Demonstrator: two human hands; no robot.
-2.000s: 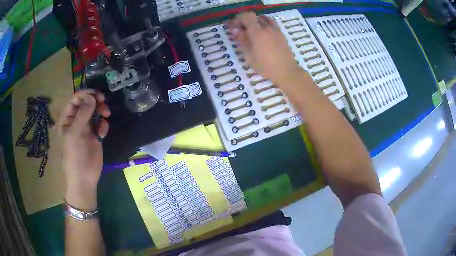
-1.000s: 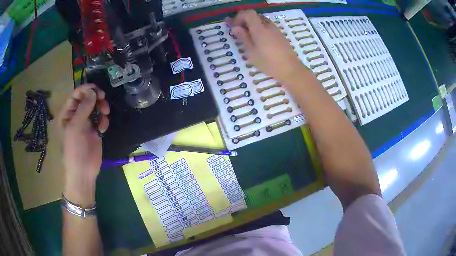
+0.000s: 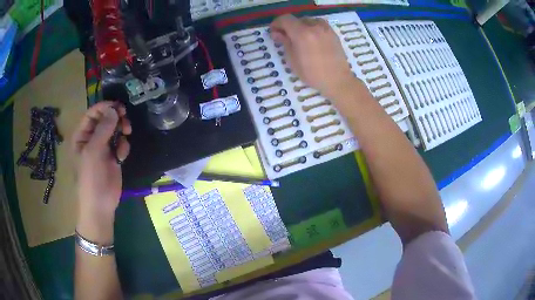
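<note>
My left hand is raised beside the press, fingers curled around a dark segmented strip that hangs from the fingertips. My right hand is over the upper part of the white parts tray, its fingertips at the second column; whether it holds a part is hidden. The tray's left column shows dark round ends in its slots; columns further right look tan. The round clear press fixture sits below the machine head, with no hand on it.
Dark loose strips lie heaped on cardboard at left. The press with a red coiled hose stands at upper left. A second white tray is at right. Yellow printed sheets and a pen lie in front.
The left fingers have shifted slightly around the dark strip. The right hand stays over the tray's upper part, its fingers now more curled down. The view has moved slightly.
</note>
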